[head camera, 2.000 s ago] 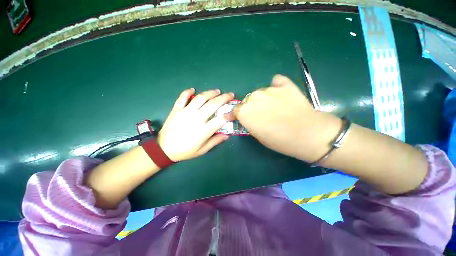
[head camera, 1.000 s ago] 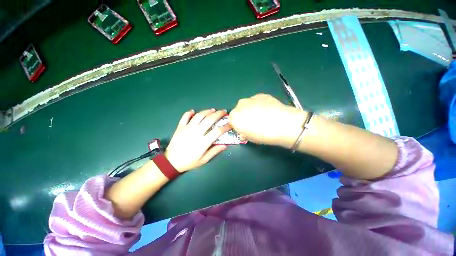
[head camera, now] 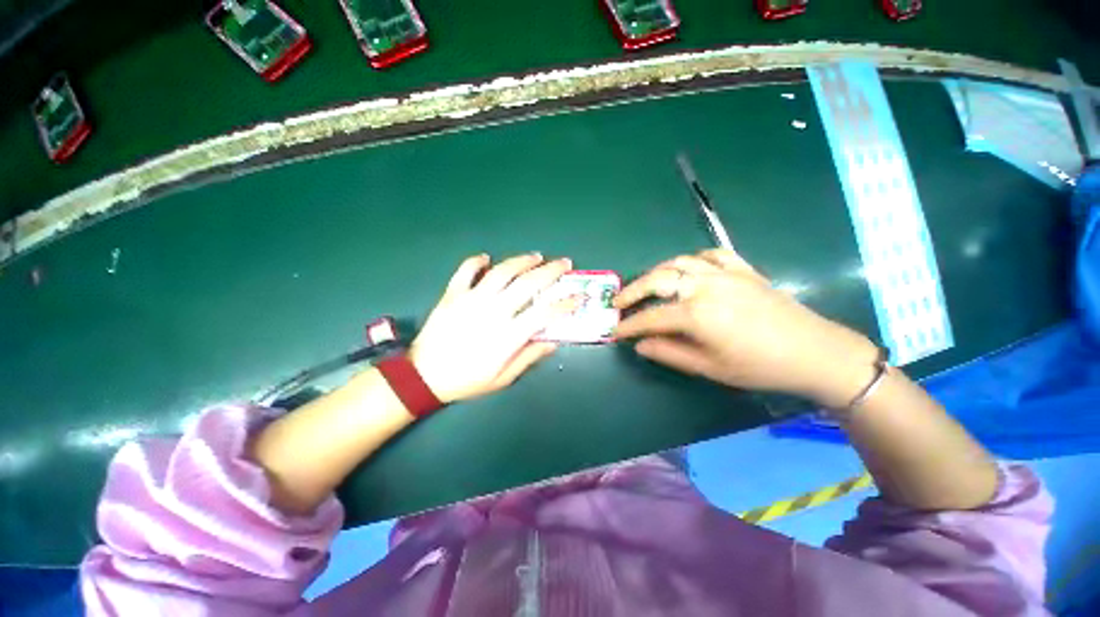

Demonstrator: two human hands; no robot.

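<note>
A red-rimmed phone unit (head camera: 594,316) lies flat on the dark green mat, pale in the middle with a little green at its right end. My left hand (head camera: 489,325) lies over its left part, fingers spread on top and thumb at the near edge, holding it. My right hand (head camera: 712,316) is at the unit's right end, fingers apart, fingertips at or just beside the edge. Whether they touch or pinch a small part cannot be told. The unit's left end is hidden under my left hand.
Tweezers (head camera: 704,203) lie on the mat beyond my right hand. A pale blue strip (head camera: 883,217) lies to the right. A small red-and-white block (head camera: 381,330) and cable are by my left wrist. Behind the worn raised edge (head camera: 483,103), several red-rimmed units (head camera: 384,27) lie on the belt.
My right hand has opened from a closed pose over the unit and drawn right, baring its right end. My left hand stays on the unit. The view has shifted and more belt units show.
</note>
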